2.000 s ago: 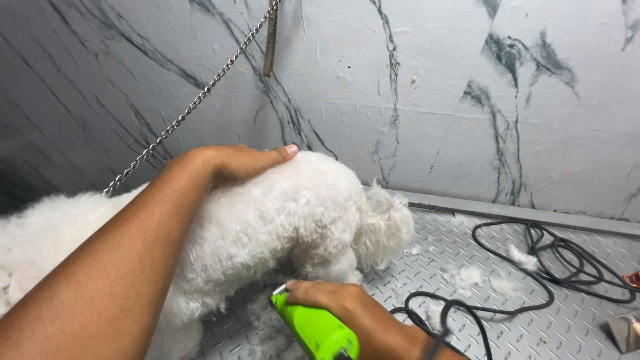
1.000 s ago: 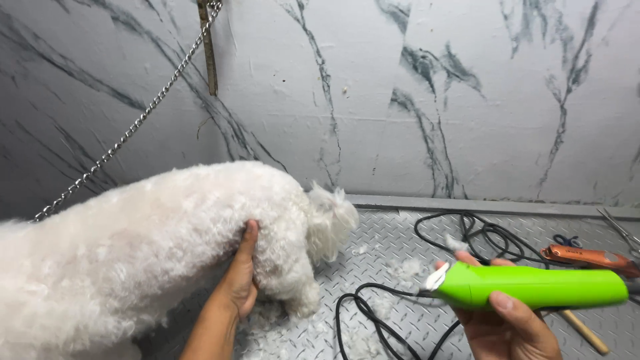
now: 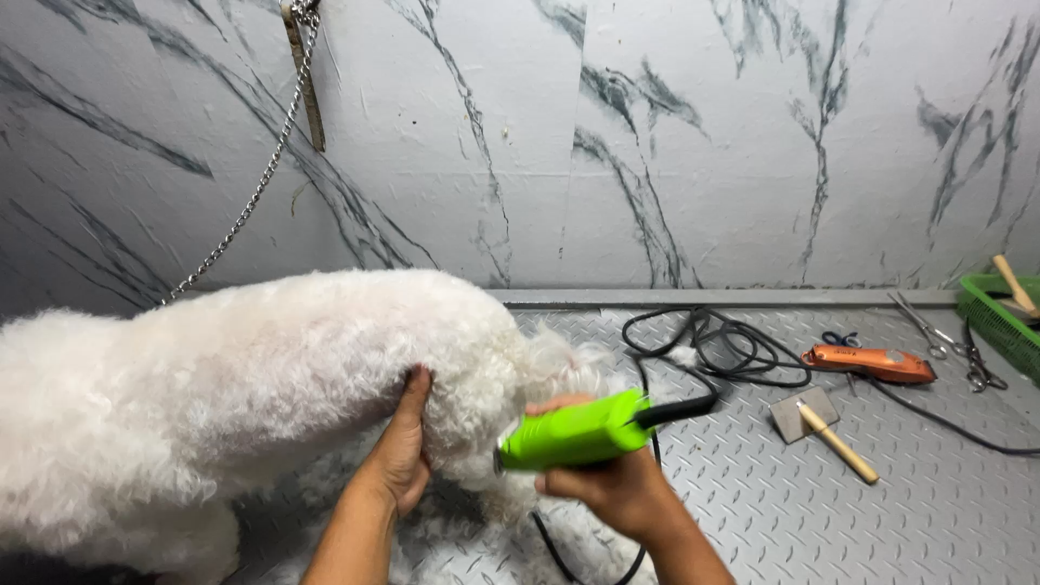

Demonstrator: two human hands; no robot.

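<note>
A white curly-coated dog (image 3: pixel 325 349) stands side-on, its rump at the right and its head out of view. My left hand (image 3: pixel 402 455) holds the front of its hind thigh, thumb up on the coat and the other fingers hidden behind the leg. In my right hand (image 3: pixel 601 479) is a bright green electric hair clipper (image 3: pixel 573 435), its blade end at the rear of the hind leg; whether the blade touches the coat is unclear. A black cord (image 3: pixel 678 410) runs from the clipper's back end. Cut white fur (image 3: pixel 585 540) lies beneath the leg.
On the diamond-plate metal table (image 3: pixel 918 520) are an orange clipper (image 3: pixel 873 363), a slicker brush (image 3: pixel 841 443), metal scissors (image 3: pixel 926 327), dark-handled scissors (image 3: pixel 979 361) and coiled black cord (image 3: pixel 731 357). A green basket (image 3: pixel 995 325) stands far right. A chain (image 3: pixel 260 191) slopes to the dog from the marble-patterned wall (image 3: pixel 520 146).
My left hand has gone from the dog's back to its hind thigh. My right hand swung the green clipper out to the right, then brought it back to the hind leg, its blade still facing left.
</note>
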